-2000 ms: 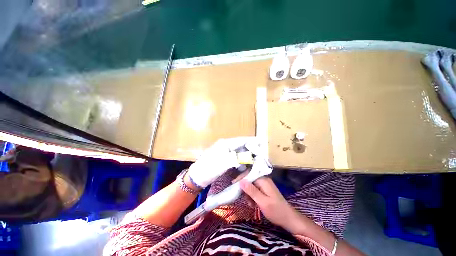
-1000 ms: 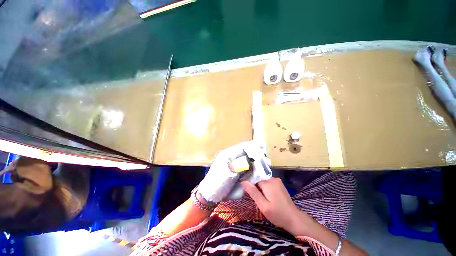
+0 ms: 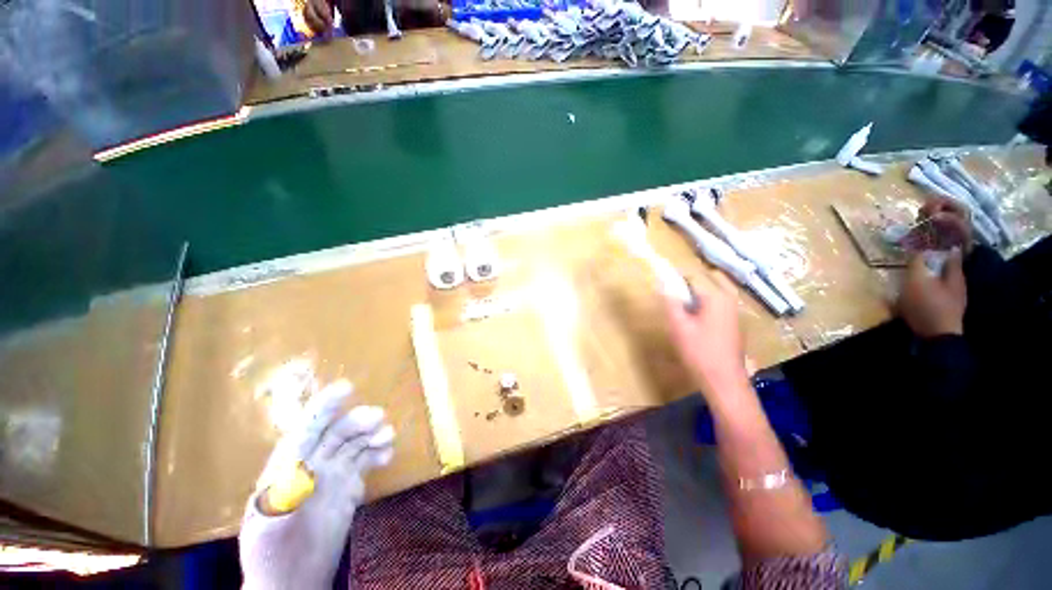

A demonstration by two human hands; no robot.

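Note:
My left hand (image 3: 312, 490), in a white knit glove with a yellow band, is at the lower left with its fingers apart and holds nothing. My bare right hand (image 3: 706, 334) reaches over the bench at centre right, with its fingers on the lower end of a pale grey moulded part (image 3: 660, 261). That part is bright and blurred, its dark-ended head toward the belt. More grey parts (image 3: 738, 261) lie side by side just to its right.
Two white bottles (image 3: 463, 263) stand near the back edge. A small white cap (image 3: 508, 382) is between yellow tape strips (image 3: 437, 392). A thin metal strip (image 3: 165, 392) is at left. A person's hands (image 3: 937, 277) work at right. A green belt (image 3: 519, 150) runs behind.
The view has swung right. My hands have parted: the left is open without the grey part it held, and the right has moved out to the grey parts at right.

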